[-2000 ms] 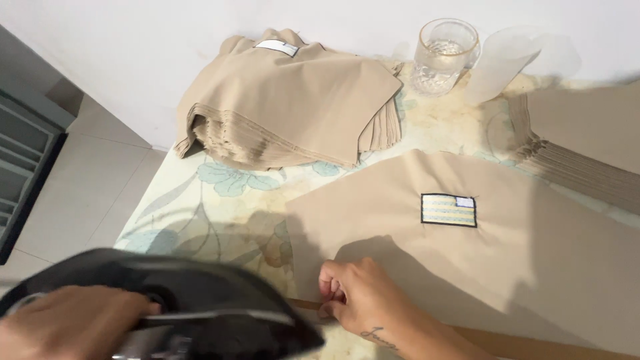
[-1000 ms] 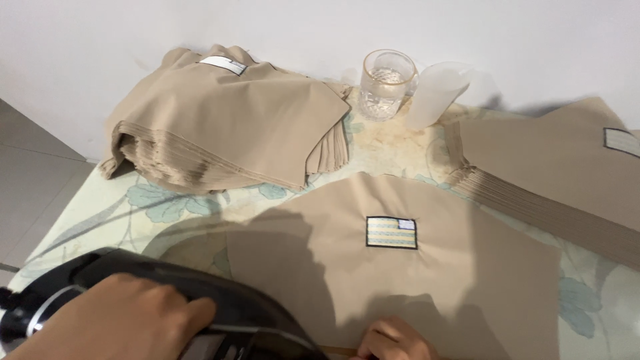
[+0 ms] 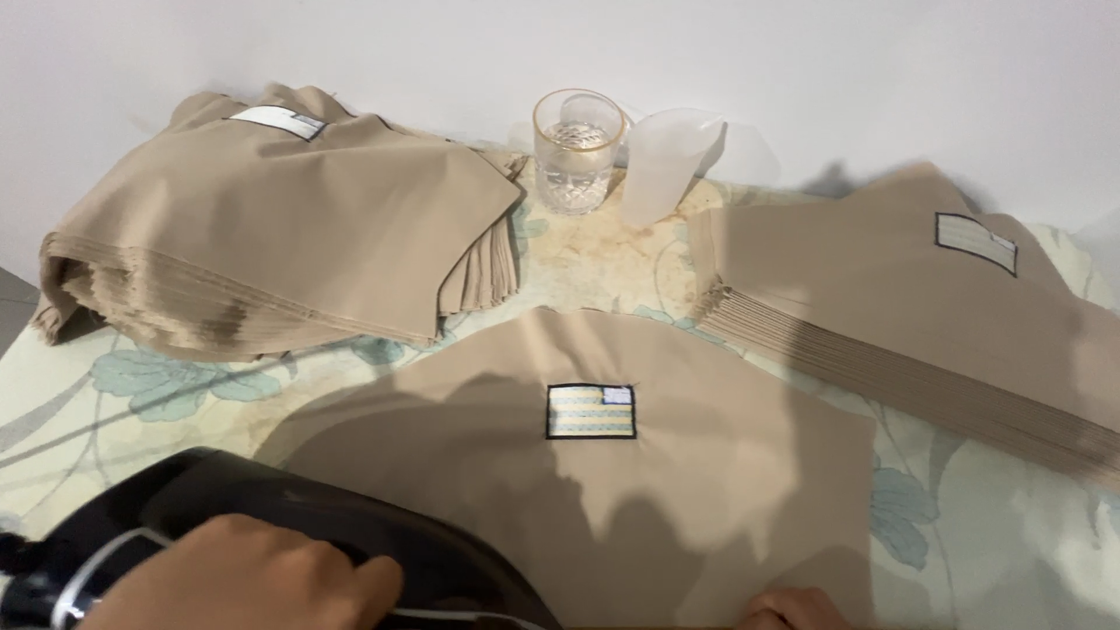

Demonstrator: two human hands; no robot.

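Observation:
A tan fabric piece (image 3: 700, 490) with a flag-like patch (image 3: 591, 411) lies spread on the floral cloth at the lower middle. At the lower left, my left hand (image 3: 249, 577) grips the handle of a black clothes iron (image 3: 376, 516), whose front part is over or on the fabric's lower left; its soleplate is hidden. My right hand (image 3: 787, 610) shows only in part at the bottom edge, by the fabric's lower right. Whether its fingers hold the edge cannot be seen.
A heaped stack of tan pieces (image 3: 297, 210) lies at the back left. A neater tan stack (image 3: 840, 271) lies at the right. Between them stand a glass of water (image 3: 577, 157) and a frosted cup (image 3: 665, 166), close to the white wall (image 3: 787, 61). Floral cloth (image 3: 989, 525) covers the table.
The view has shifted to the right, showing more of the right stack. My right hand, plainly visible with its wrist two seconds ago, now shows only partly at the bottom edge. The iron stays in my left hand.

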